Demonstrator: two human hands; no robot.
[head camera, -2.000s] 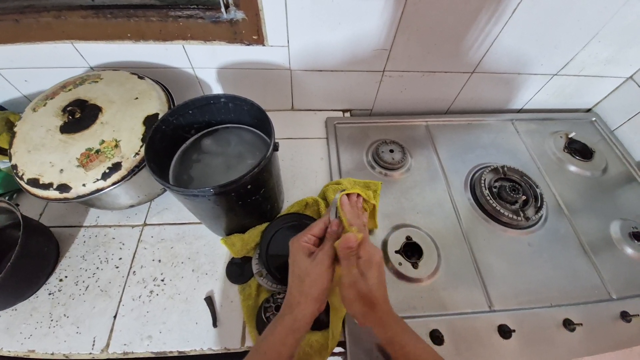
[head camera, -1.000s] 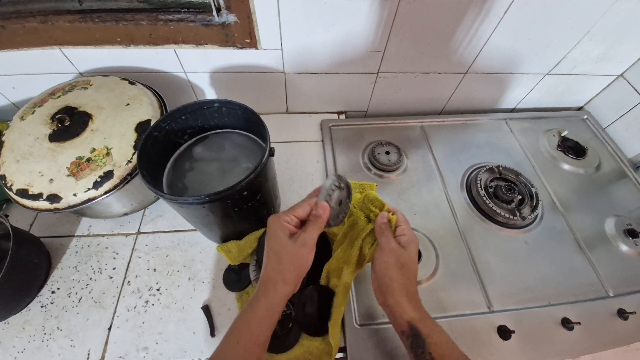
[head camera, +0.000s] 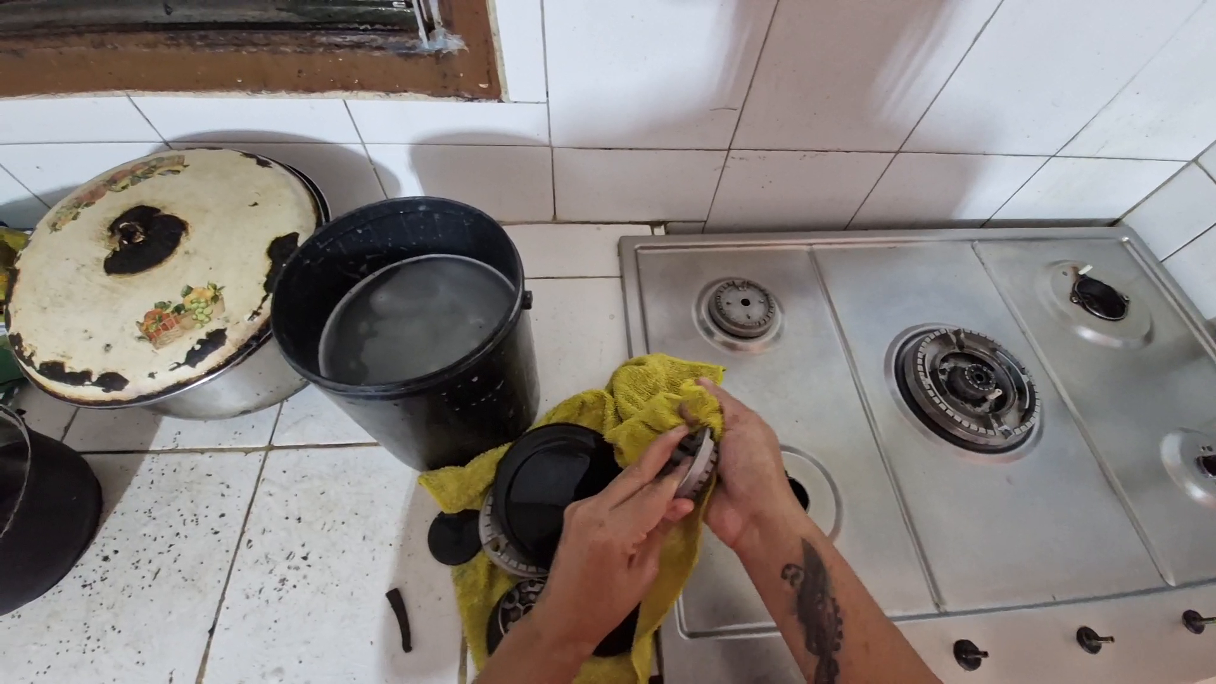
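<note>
My left hand (head camera: 617, 532) grips a small round metal burner head (head camera: 698, 463) above the left edge of the steel gas hob (head camera: 869, 532). Bunched in my right hand (head camera: 746, 465) is part of a yellow cloth (head camera: 655, 380), pressed against the burner head. The rest of the cloth lies on the tiled counter under a black burner cap (head camera: 556, 489), a larger burner ring (head camera: 499, 537) and other burner parts, partly hidden by my left forearm. A small black cap (head camera: 454, 538) rests at the cloth's left edge.
A black bucket of cloudy water (head camera: 408, 418) stands behind the cloth. Left of it is a pot with a chipped cream lid (head camera: 85, 313), and a dark pot (head camera: 57, 532) at the left edge. A thin black piece (head camera: 400, 619) lies on the speckled tiles. Knobs (head camera: 969, 654) line the hob's front.
One second ago my hands were apart, the burner head raised in my left hand. Now they are together, with the cloth against the burner head.
</note>
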